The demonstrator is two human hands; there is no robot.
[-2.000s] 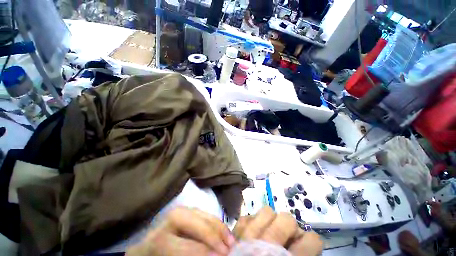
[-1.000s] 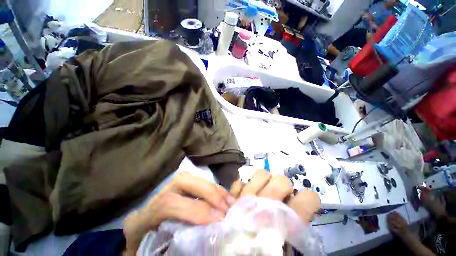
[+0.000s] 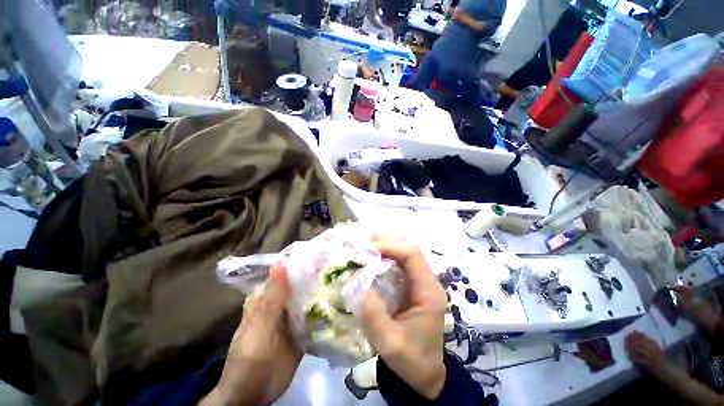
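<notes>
A white filled bun [image 3: 337, 305] with green bits showing sits in a crinkled clear plastic bag [image 3: 306, 258], held up in front of the sewing table. My left hand [image 3: 266, 341] grips it from the left and below, thumb up along the bag. My right hand [image 3: 409, 317] grips it from the right, with fingers over the top and thumb on the front. A loose bag end sticks out to the left. The bun's underside and the fingers behind it are hidden.
An olive-brown garment heap [image 3: 198, 214] lies left. A white sewing machine head [image 3: 540, 293] is right, with a small thread cone [image 3: 484, 220] behind it. A white trough [image 3: 341, 186] holds dark cloth. Another person's arm [image 3: 667, 369] is at lower right. A bottle [image 3: 24, 170] stands far left.
Both hands have risen from the bottom edge with the bagged bun and moved apart to its two sides. The bun's filling now shows. A standing person now shows at the back.
</notes>
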